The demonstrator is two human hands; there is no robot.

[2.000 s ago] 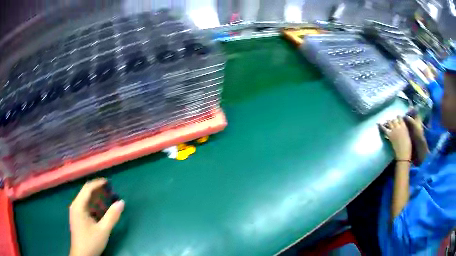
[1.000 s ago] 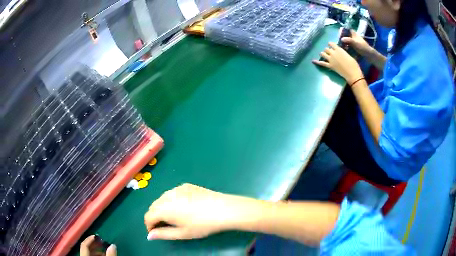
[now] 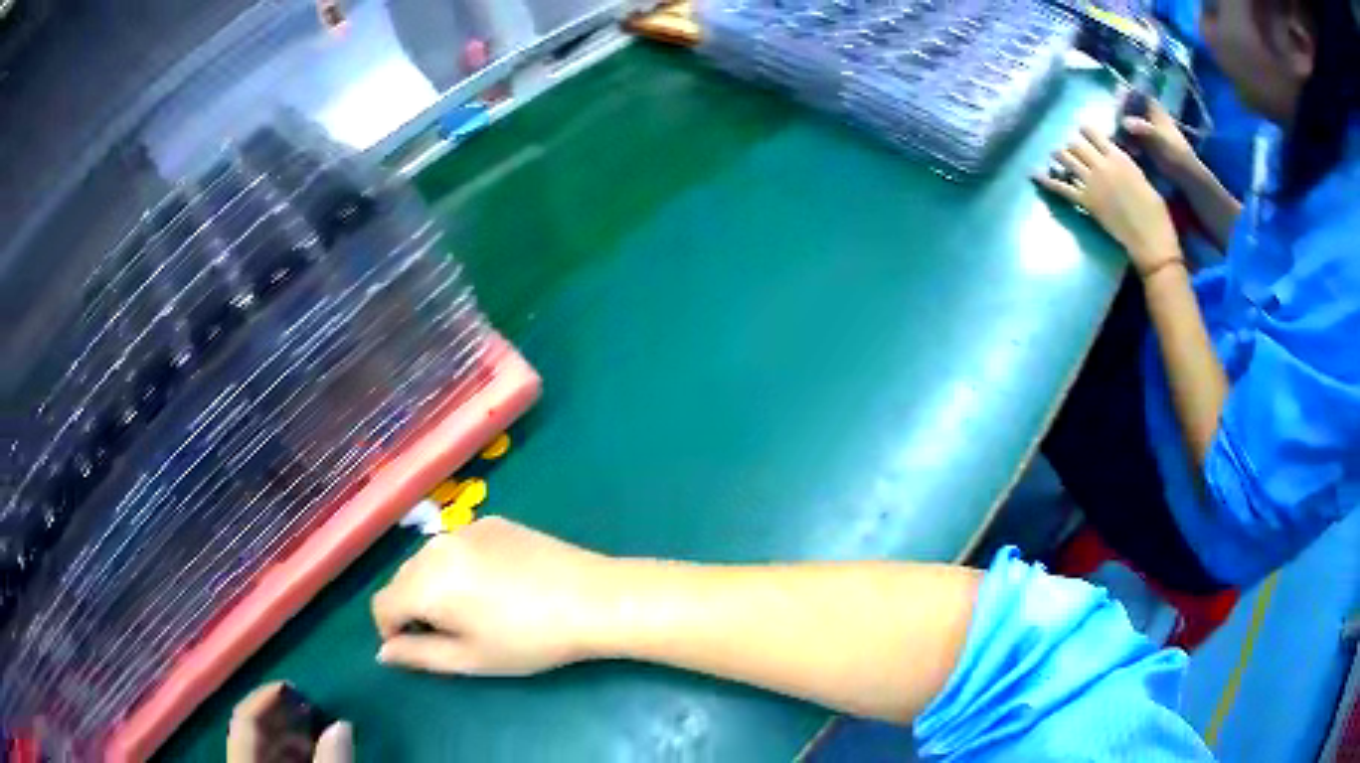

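Observation:
My left hand [image 3: 284, 733] is cut off by the bottom edge. Only its finger and thumb tips show, pinching a small black device unit [image 3: 293, 722]. My right hand [image 3: 474, 599] is above the green bench, up and right of the left hand, its back to the camera and fingers curled. Whether it holds anything is hidden. A tall pile of clear blister trays [image 3: 284, 358] with black parts stands behind my hands on a red support [image 3: 336, 525].
Yellow discs [image 3: 460, 507] and a white scrap [image 3: 424, 516] lie by the red support on the green bench [image 3: 701, 358]. Another clear tray stack [image 3: 910, 75] stands at the far right. A coworker in a blue smock [image 3: 1298, 343] sits at the right, hands on the bench edge.
My right hand came into view and has shifted slightly left and up. My left hand has dropped to the bottom edge, still pinching the black unit. The camera view has turned.

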